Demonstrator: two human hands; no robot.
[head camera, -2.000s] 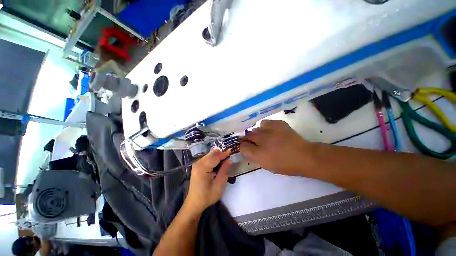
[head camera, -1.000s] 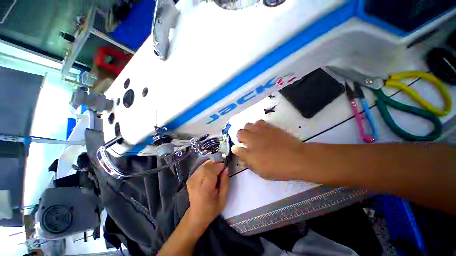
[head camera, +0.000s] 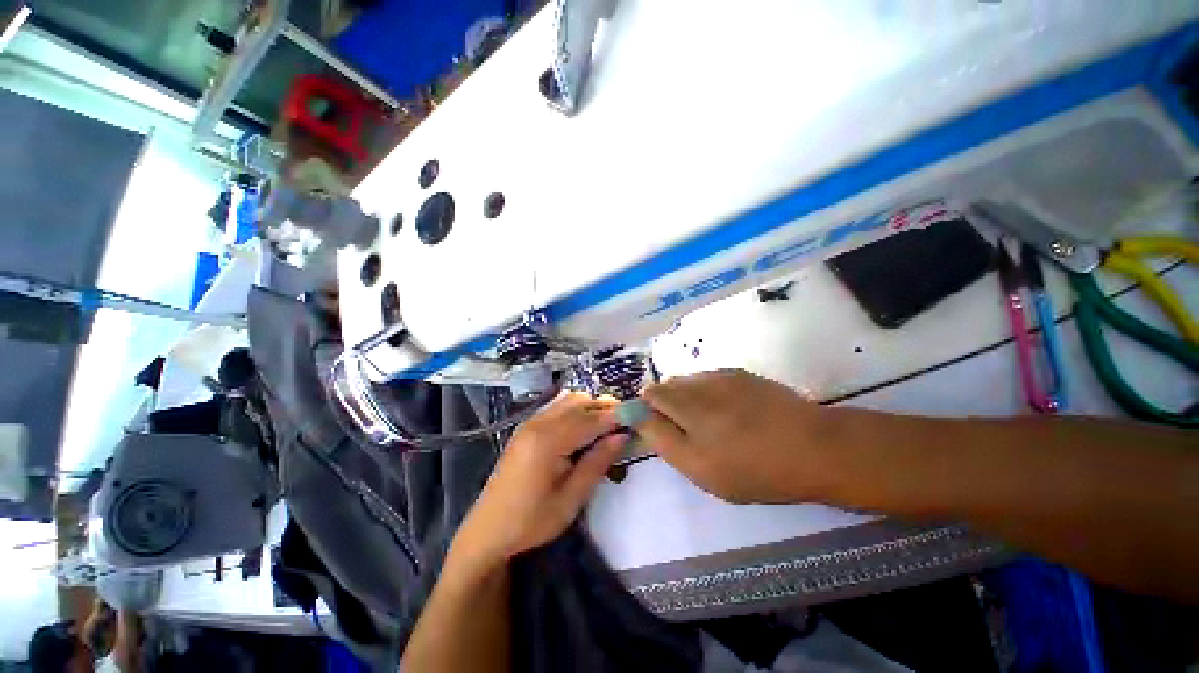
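Observation:
The white sewing machine (head camera: 736, 145) with a blue stripe lies across the view. My left hand (head camera: 546, 467) is beside the presser foot and needle area (head camera: 611, 373), its thumb and fingers pinched at a small greyish piece (head camera: 633, 413). My right hand (head camera: 736, 434) meets it there, fingertips at the same piece. What the piece is, and whether it belongs to the garment, I cannot tell. The dark grey garment (head camera: 395, 487) lies left of and behind my left hand and hangs over the table's front edge.
Shears (head camera: 1111, 305) with yellow and green handles and pink-and-blue snips (head camera: 1030, 329) lie at the right, beside a flat black rectangle (head camera: 910, 272). A marked strip (head camera: 802, 568) runs along the front edge. A grey motor housing (head camera: 178, 504) and part of a person (head camera: 92, 642) are at the left.
The view has shifted, so the machine sits further right. My right hand has moved closer to my left hand, and the small greyish piece now shows between their fingertips.

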